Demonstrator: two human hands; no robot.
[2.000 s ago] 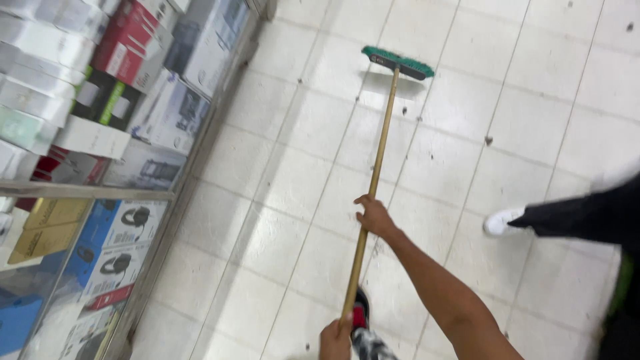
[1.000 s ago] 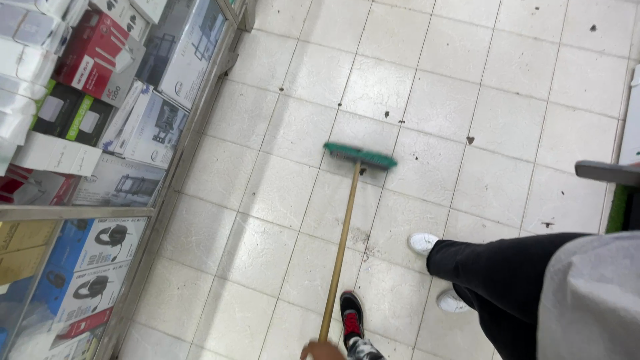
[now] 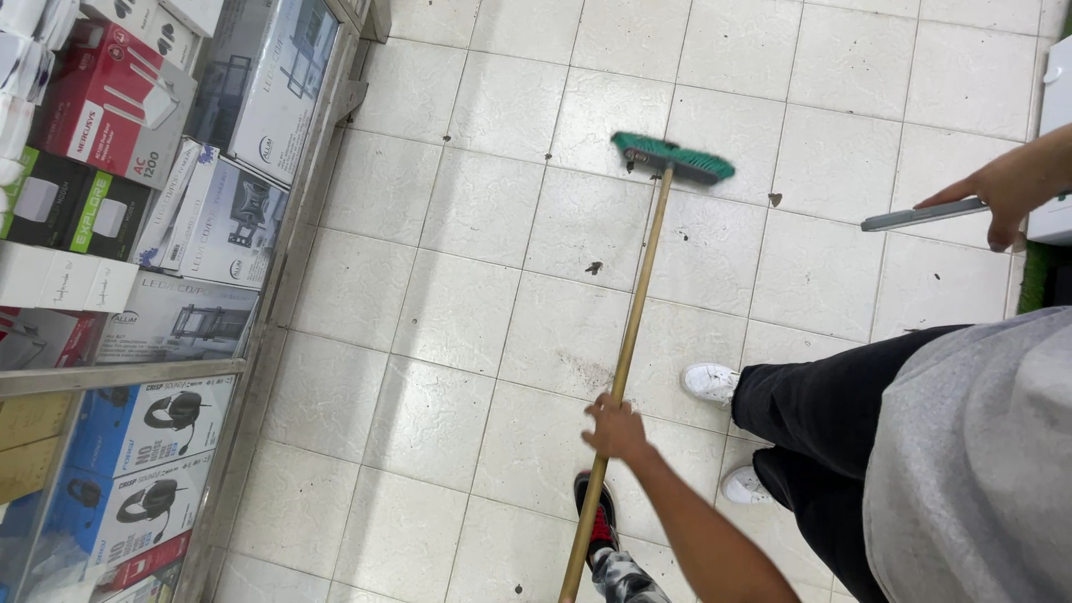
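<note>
A push broom with green bristles [image 3: 674, 159] rests on the tiled floor in the upper middle of the head view, by some dark bits of debris. Its long wooden handle [image 3: 641, 310] runs down to the bottom edge. My right hand [image 3: 615, 429] is loosely around the handle's lower part, fingers curling over its left side. My left hand is out of view. One dark scrap [image 3: 594, 268] lies left of the handle, another scrap [image 3: 775, 199] right of the broom head. Under the handle shows my black and red shoe [image 3: 596, 515].
Close on the right stands a person in a grey shirt [image 3: 971, 452], black trousers and white shoes [image 3: 710, 383], one hand holding a flat grey device [image 3: 921, 216]. A metal-framed glass display case [image 3: 159, 373] with boxed electronics lines the left side.
My right hand, out of view one second ago, is on the handle again. My left hand, seen on the handle two seconds ago, is out of frame. More of the other person shows.
</note>
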